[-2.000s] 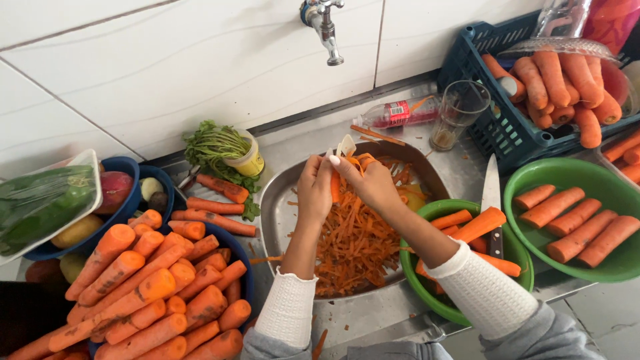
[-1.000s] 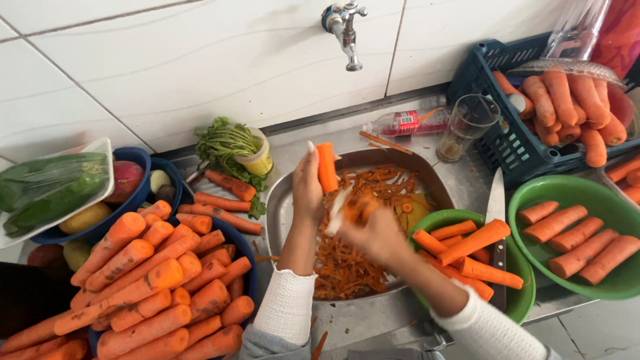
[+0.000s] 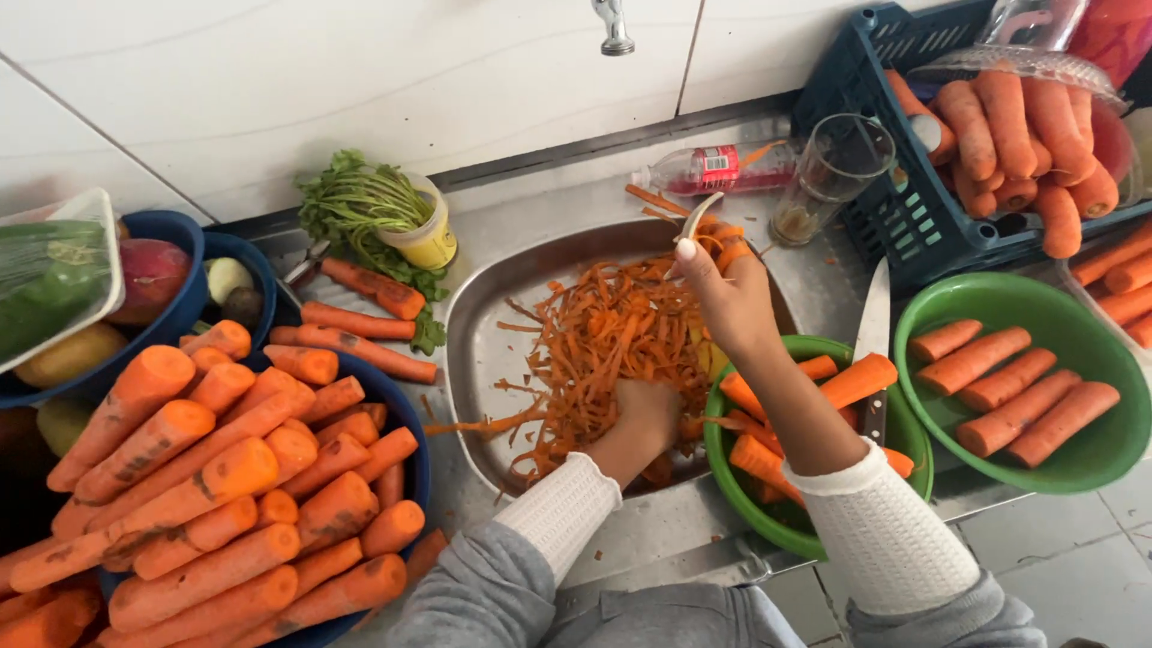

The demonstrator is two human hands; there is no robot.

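My left hand (image 3: 646, 416) reaches down into the heap of orange carrot peelings (image 3: 621, 333) in the steel sink basin (image 3: 486, 360); its fingers are buried, so whether it holds anything is hidden. Above the basin's right side, my right hand (image 3: 733, 288) is raised with a pale curved tool (image 3: 697, 216), probably a peeler, between thumb and fingers, and carrot shreds beside the fingers. Below my right forearm, a green bowl (image 3: 720, 468) holds peeled carrots (image 3: 859, 380) and a knife (image 3: 875, 328). The carrot seen earlier in my left hand is not visible there.
Unpeeled carrots (image 3: 207, 531) pile high at left. Herbs (image 3: 360, 211) lean in a yellow tub (image 3: 430, 229). A plastic bottle (image 3: 720, 169) and a drinking glass (image 3: 832, 180) lie and stand behind the basin. At right are a blue crate (image 3: 909, 216) and another green bowl (image 3: 936, 405) with carrots.
My left hand has gone from holding a carrot upright above the basin down into the peelings. My right hand has moved up and away from it, still with the pale tool.
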